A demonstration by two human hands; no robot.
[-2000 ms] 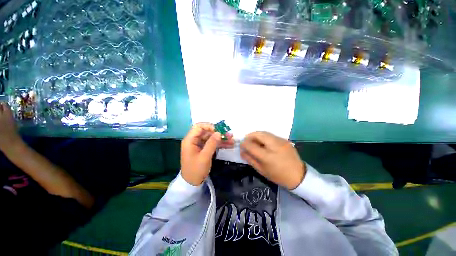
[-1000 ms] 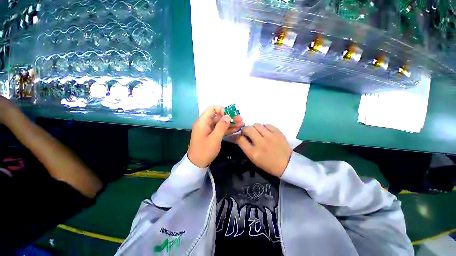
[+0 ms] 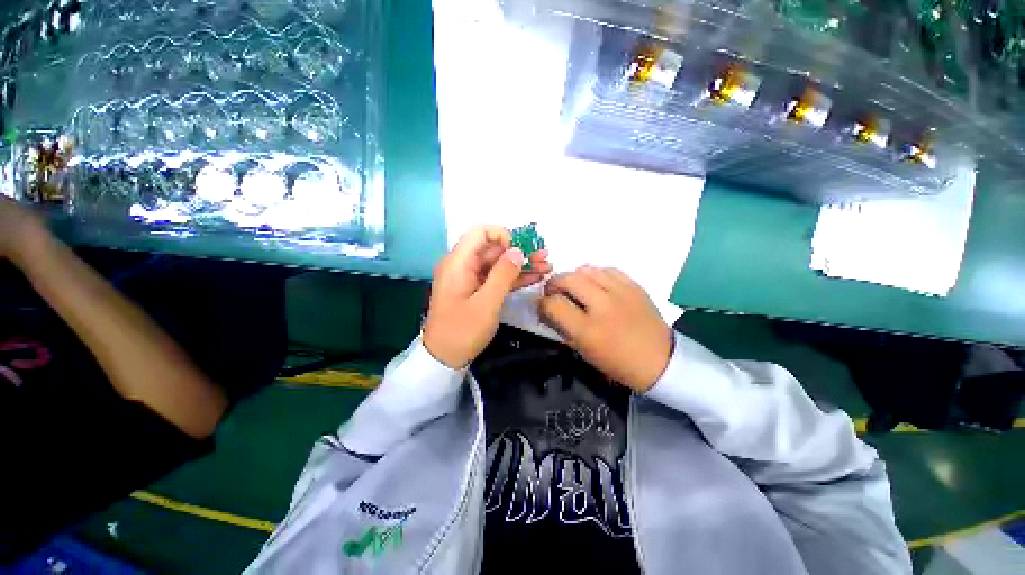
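A small green circuit board [image 3: 526, 243] is held between the thumb and fingers of my left hand [image 3: 470, 294], over the near edge of the white paper [image 3: 629, 225]. My right hand [image 3: 607, 323] is just right of it, thumb and fingers bent together close to the board's lower right. Whether the right fingertips hold a small part is too small to tell. The clear tray stack [image 3: 697, 135] stands ahead to the right, with green boards at its top and a row of amber and white spots on its near side.
A clear round-pocket tray [image 3: 214, 135] lies at the left. A neighbour's bare arm [image 3: 124, 337] reaches in at the far left. A smaller white paper stack [image 3: 894, 236] lies right of the tray stack. The green bench edge [image 3: 787, 317] runs in front of me.
Both hands with the board have shifted up and slightly right in view since two seconds ago. In the last second my right hand has moved slightly right. The view has shifted a little.
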